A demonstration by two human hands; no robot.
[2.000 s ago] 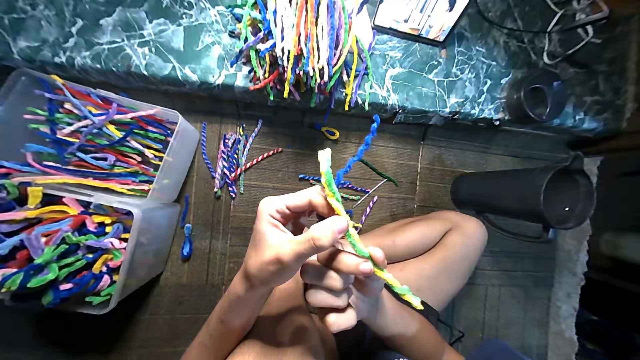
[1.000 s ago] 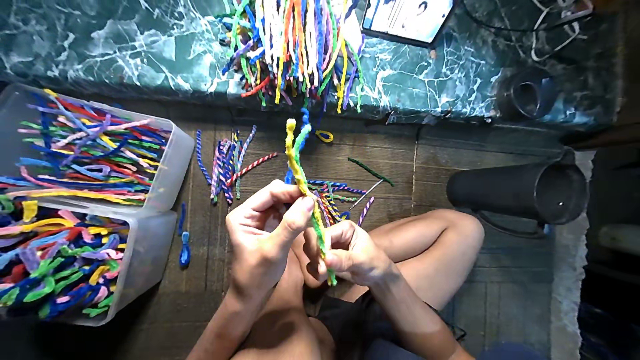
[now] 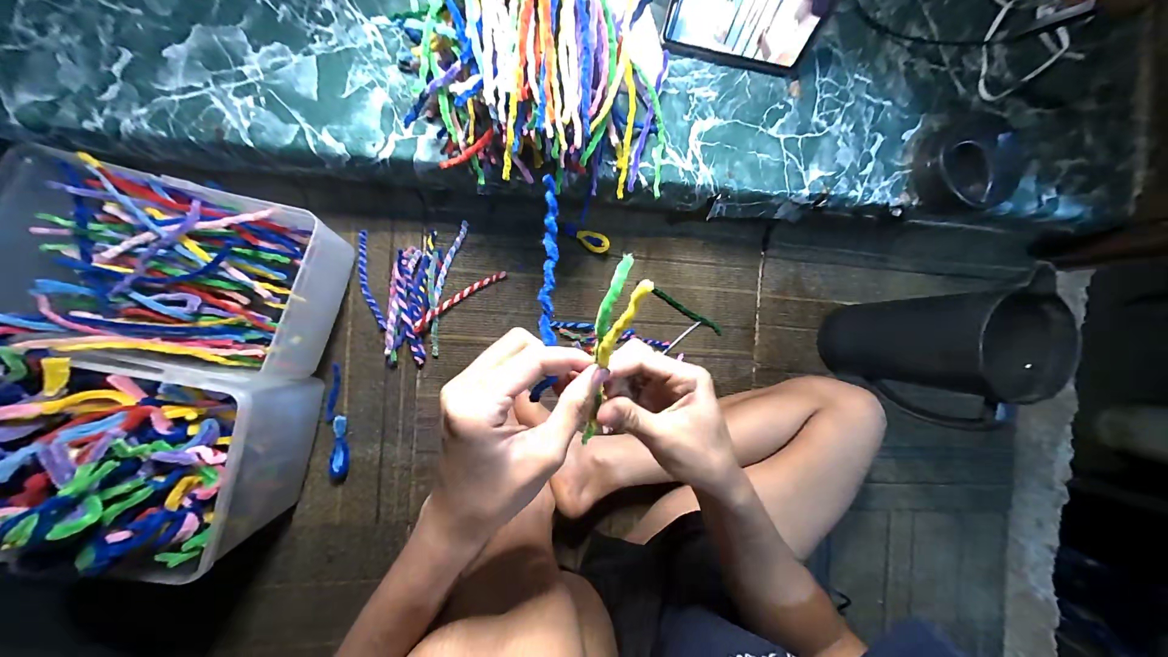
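Between my fingertips, over my crossed legs, are a green pipe cleaner (image 3: 613, 294) and a yellow pipe cleaner (image 3: 628, 319). Their upper ends spread apart, and a short green end pokes out below. My left hand (image 3: 520, 411) pinches them from the left, thumb and index finger closed on them. From the right, my right hand (image 3: 671, 406) grips them at the same spot. A wavy blue pipe cleaner (image 3: 549, 265) stretches upward beside my left fingers; whether I hold it, I cannot tell. Twisted two-color pieces (image 3: 415, 306) lie on the floor to the left.
Two plastic bins (image 3: 324, 301) of pipe cleaners stand at the left. A blue loop (image 3: 338, 452) lies beside them. Many pipe cleaners (image 3: 547, 73) hang over the green marbled ledge (image 3: 776, 137), near a lit screen (image 3: 744, 32). A dark pitcher (image 3: 940, 347) lies at the right.
The green and yellow pipe cleaners, twisted together two seconds ago, now have separated upper ends. Both hands have come close together around them.
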